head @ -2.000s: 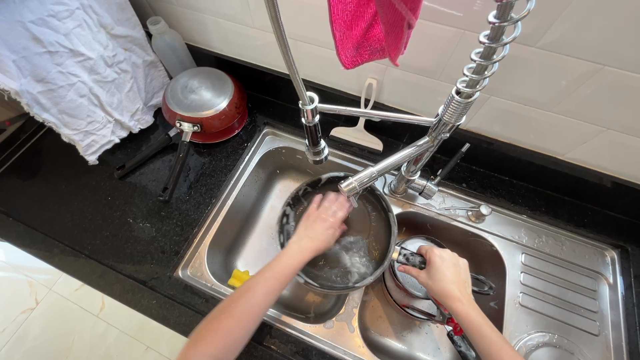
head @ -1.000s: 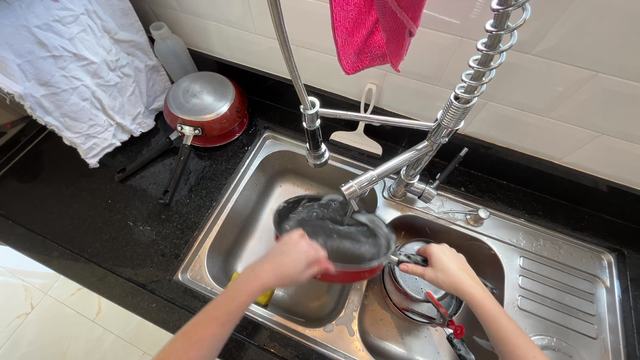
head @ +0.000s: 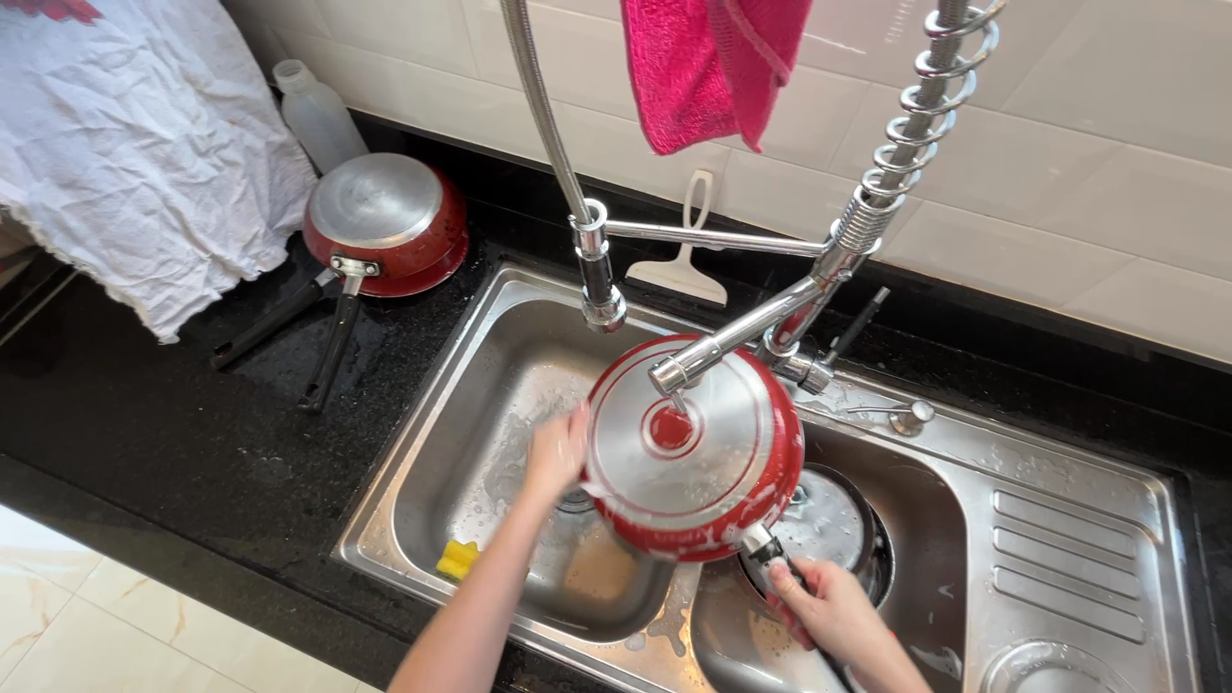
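Note:
A red frying pan (head: 693, 448) is held bottom up over the divider of the double sink, its metal base under the faucet spout (head: 707, 351). A thin stream of water falls on the base, and suds cling to the red side. My right hand (head: 818, 602) grips the pan's black handle. My left hand (head: 558, 448) is at the pan's left rim, blurred; its fingertips are partly hidden. Below the pan, in the right basin, lies wet round metal cookware (head: 823, 520), partly covered. A yellow sponge (head: 458, 559) rests at the left basin's front left corner.
Red pans (head: 385, 217) are stacked upside down on the black counter, handles toward me. Behind them stand a plastic bottle (head: 322, 115) and a white cloth (head: 144, 144). A white squeegee (head: 681, 274) leans behind the sink. A pink towel (head: 707, 67) and the spray hose (head: 544, 106) hang above.
The frying pan was inside up and has been turned over, so its base now faces up. My left hand has moved from inside the pan to its left rim. My right hand keeps the handle.

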